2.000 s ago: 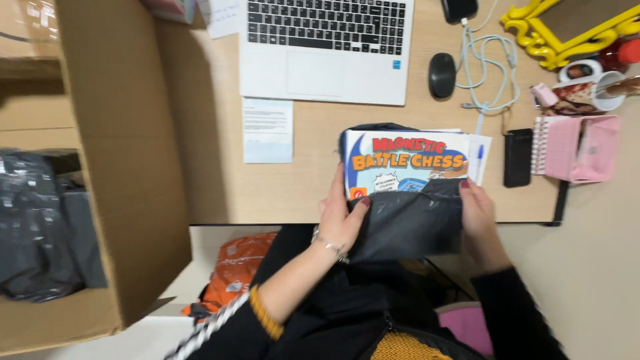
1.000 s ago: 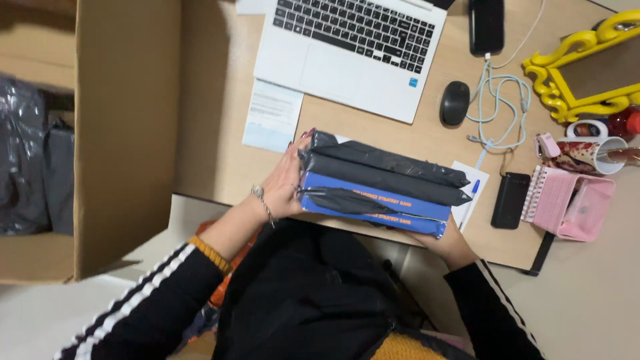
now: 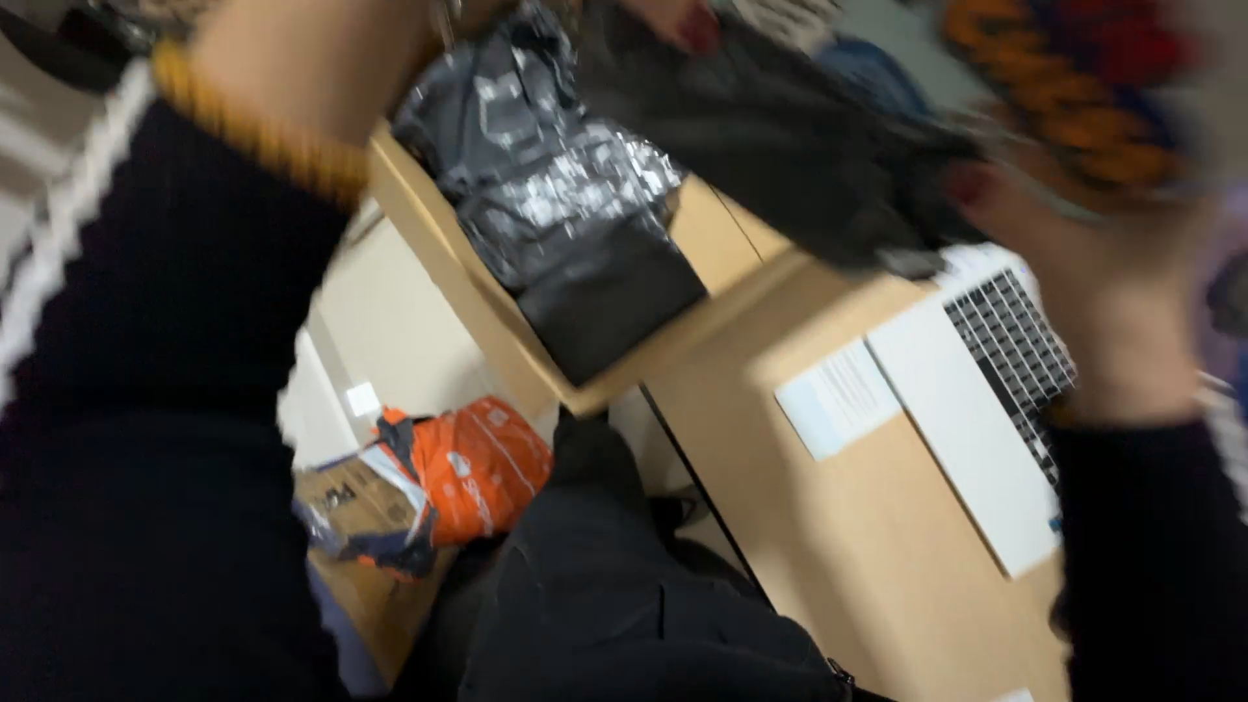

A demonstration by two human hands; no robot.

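Observation:
Above the open cardboard box (image 3: 487, 302), a dark plastic bag (image 3: 780, 146) stretches between my two hands, blurred by motion. My left hand (image 3: 673, 19) is cut off by the top edge; its fingertips press on the bag's upper part. My right hand (image 3: 1102, 263) grips the other end of the bag, with a game box with orange lettering (image 3: 1072, 97) at its fingers, partly out of view. Inside the cardboard box lie a shiny dark plastic-wrapped package (image 3: 585, 175) and a flat dark package (image 3: 614, 302).
A laptop (image 3: 975, 419) and a printed paper slip (image 3: 838, 400) lie on the wooden desk (image 3: 829, 546) at the right. An orange plastic bag (image 3: 483, 468) and a brown package (image 3: 361, 497) are below the cardboard box, at lower left.
The view has swung strongly toward the cardboard box. Both hands have gone from the desk's front edge to above the box, and the dark bag now spans between them.

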